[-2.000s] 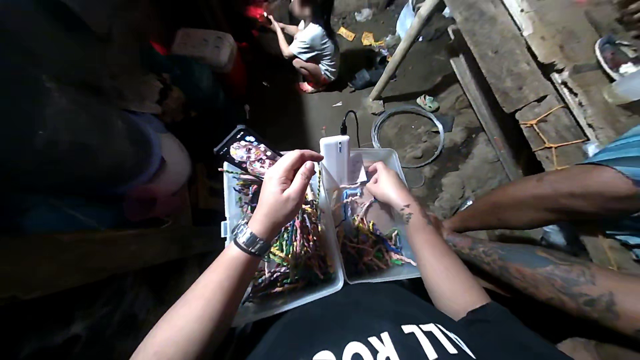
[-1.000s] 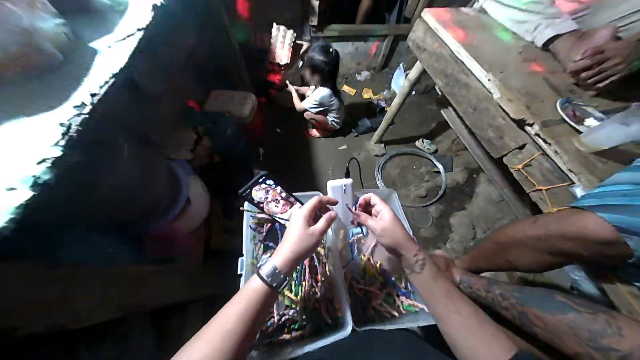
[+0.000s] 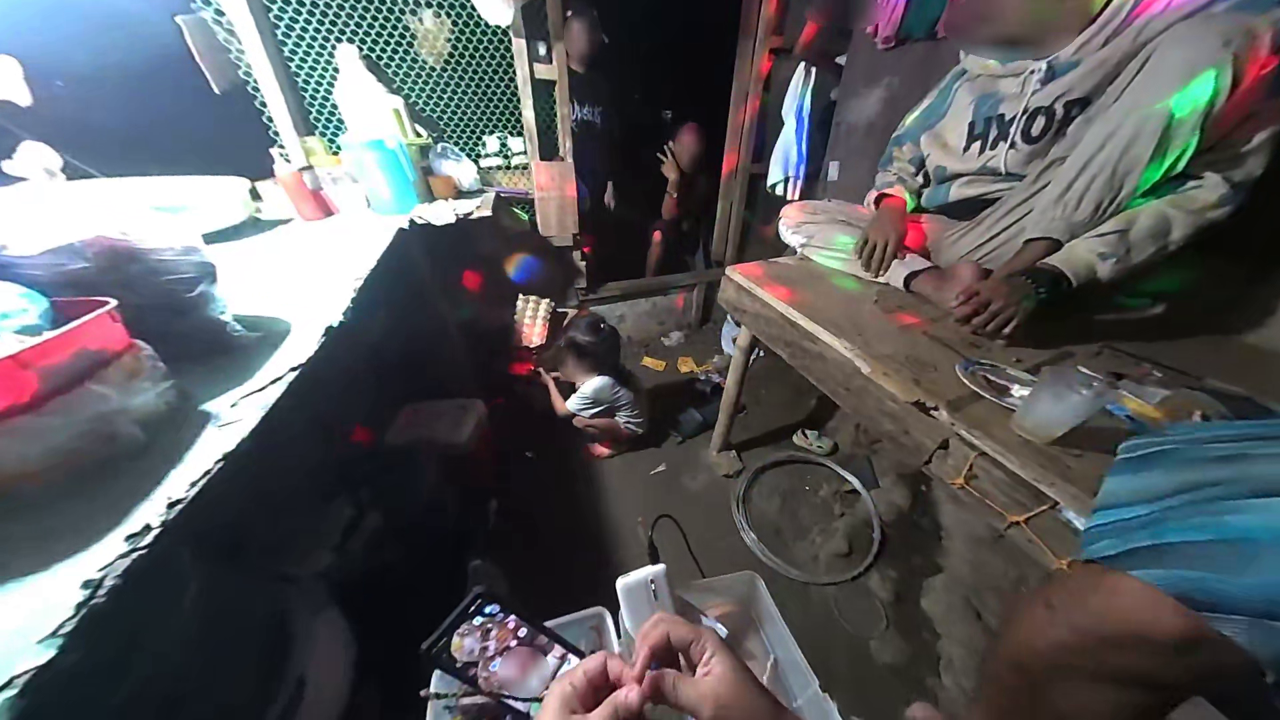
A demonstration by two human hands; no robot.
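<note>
My left hand [image 3: 592,688] and my right hand [image 3: 695,665] meet at the bottom of the view, fingertips pinched together. Something small and bluish shows between them, too hidden to name. Just behind my right hand a white power bank [image 3: 645,594] with a dark cable [image 3: 680,530] stands at two clear plastic containers. The right container [image 3: 765,600] shows its rim and one side; the left container [image 3: 580,625] is mostly covered by a lit smartphone [image 3: 505,650] lying tilted beside my left hand. The containers' contents are largely out of view.
A wire coil [image 3: 808,518] and a clog [image 3: 815,441] lie on the dirt floor. A wooden bench [image 3: 850,340] at right holds a plastic pitcher [image 3: 1060,403] and a seated person. Another person's bare knee is close at lower right. A child squats ahead; a bright counter [image 3: 300,290] runs left.
The view has tilted up, bringing in the counter and more people. My hands, apart two seconds ago, now touch at the fingertips.
</note>
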